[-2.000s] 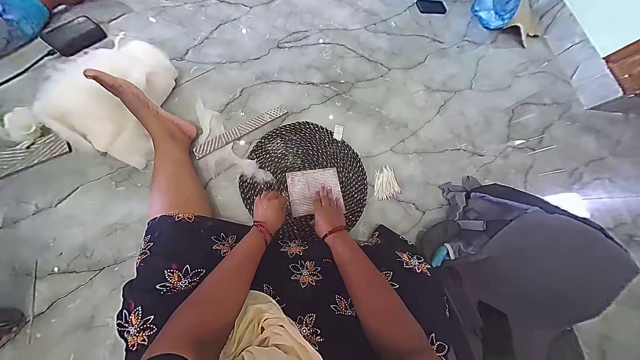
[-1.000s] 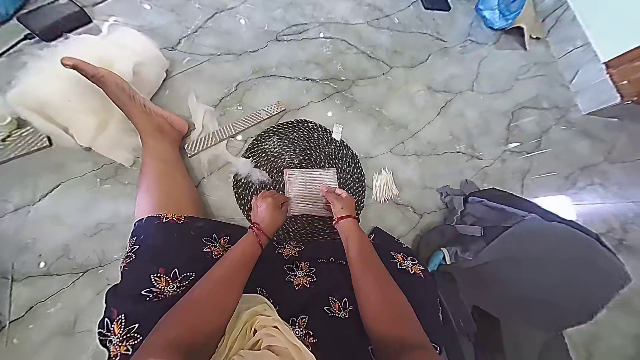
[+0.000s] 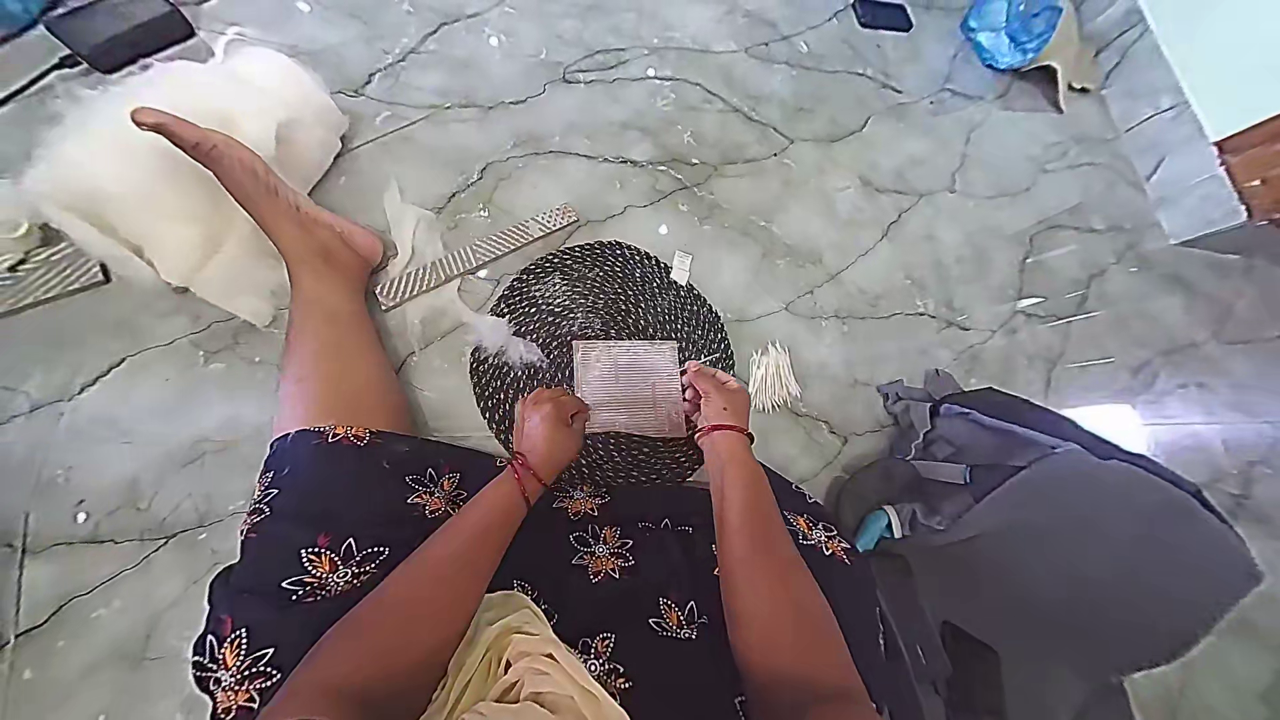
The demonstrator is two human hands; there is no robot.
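A ribbed square board [image 3: 630, 388] lies on a round black woven mat [image 3: 610, 285] in front of me. My left hand [image 3: 552, 428] is at the board's lower left, fingers curled; whether it holds anything is hidden. At the board's right edge, my right hand [image 3: 716, 398] pinches a thin stick [image 3: 705, 360] between thumb and fingertips. A tuft of white cotton [image 3: 506, 340] rests on the mat's left side. Right of the mat, on the floor, is a small pile of thin white cotton wicks [image 3: 774, 377].
A large heap of cotton [image 3: 200, 150] lies beyond my bare foot. A patterned strip [image 3: 480, 256] is left of the mat. A grey backpack [image 3: 1060, 540] sits at right. A phone [image 3: 883, 14] and a blue plastic bag [image 3: 1012, 30] are farther off.
My right hand has moved from on top of the board to its right edge, with a thin stick now visible in its fingers. The left hand remains near the board's lower left.
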